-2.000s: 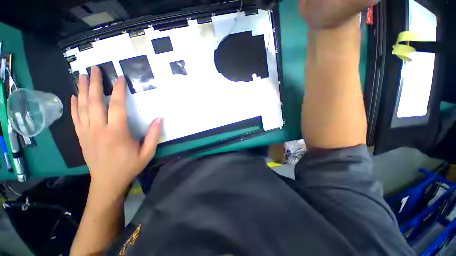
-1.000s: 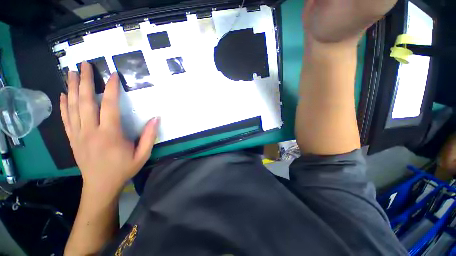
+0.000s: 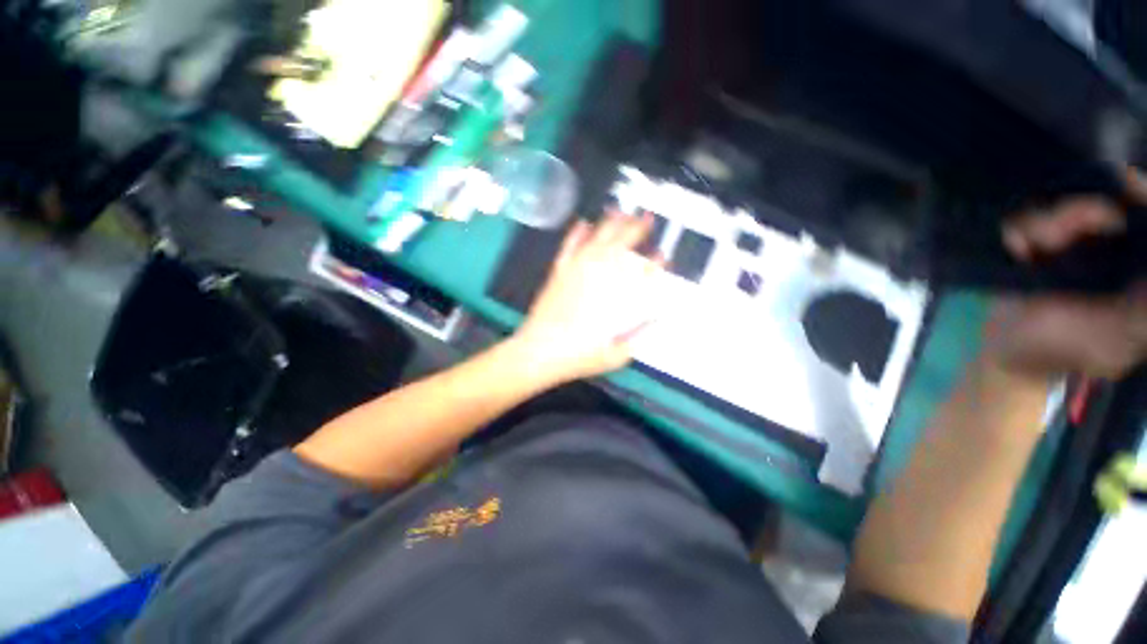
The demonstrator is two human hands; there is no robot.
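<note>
The laptop housing with its white backing sheet (image 3: 742, 333) lies in front of me, tilted in the picture and blurred. The sheet shows black square openings and a large round black area. My left hand (image 3: 598, 296) lies on the sheet's left part, fingers somewhat spread, holding nothing visible. My right hand (image 3: 1082, 296) is at the right edge, beyond the housing's right side and strongly blurred. A dark shape lies between its fingers and palm; I cannot tell whether it is held.
A clear plastic cup (image 3: 537, 189) stands left of the housing. Blurred pens and tools (image 3: 459, 126) and a yellowish sheet (image 3: 365, 63) lie farther left on the green mat (image 3: 296, 183). A black chair (image 3: 189, 377) is at lower left. A yellow strip (image 3: 1119, 482) shows at far right.
The view has swung left and tilted, so the housing appears farther right and more bench shows. My left hand remains on the sheet. My right hand's fingers now show at the right edge.
</note>
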